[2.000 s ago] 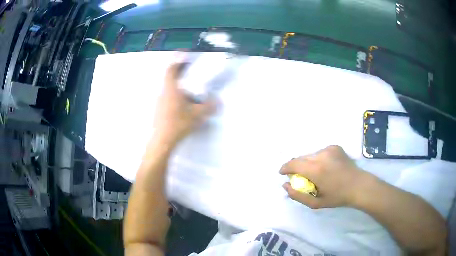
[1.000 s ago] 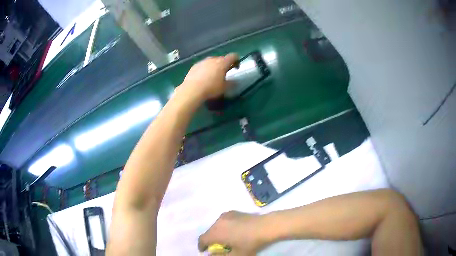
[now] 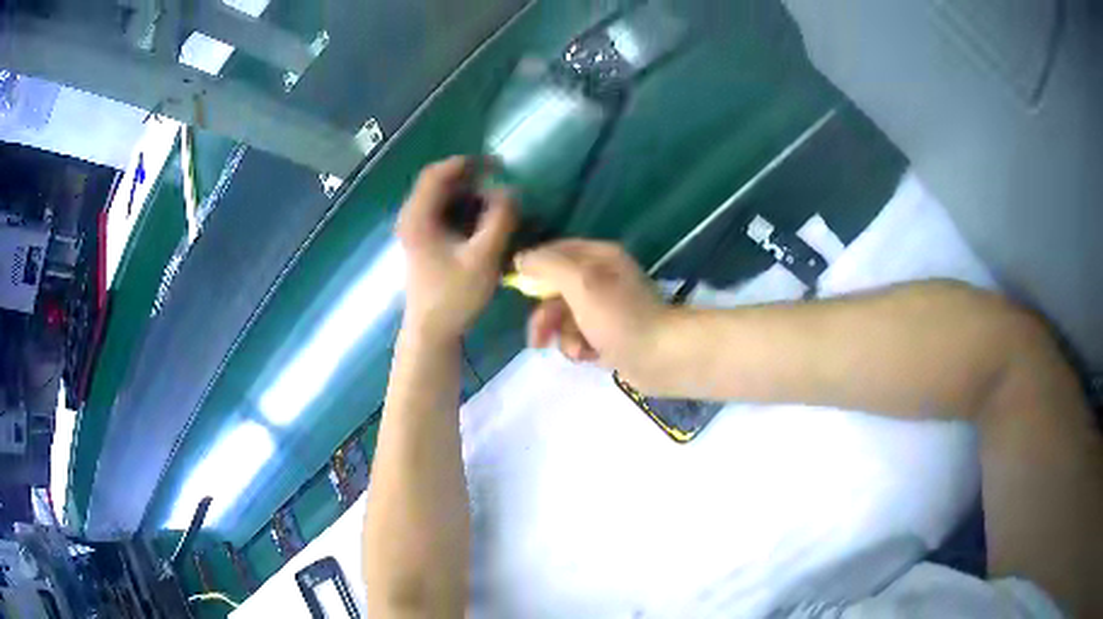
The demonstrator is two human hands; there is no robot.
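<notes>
My left hand (image 3: 445, 260) is over the green belt, its fingers closed on the dark end of a black phone middle frame (image 3: 588, 163). The frame is blurred and stretches up and right from the fingers. My right hand (image 3: 611, 317) grips a yellow-handled tool (image 3: 530, 285) close to the left fingers; its tip cannot be made out. A second middle frame (image 3: 681, 422) lies on the white cloth (image 3: 569, 484), partly hidden under my right forearm, its orange-edged end showing. A third frame (image 3: 324, 590) lies on the cloth at lower left.
The glossy green belt (image 3: 714, 145) runs diagonally, with bright lamp reflections. Several frames (image 3: 351, 466) lie along its near edge at lower left. A grey panel (image 3: 931, 133) stands at upper right. Metal brackets (image 3: 351, 151) are at upper left.
The view has turned. My right hand with the yellow tool has moved up from the cloth to beside my left hand. My left hand still holds the frame over the belt.
</notes>
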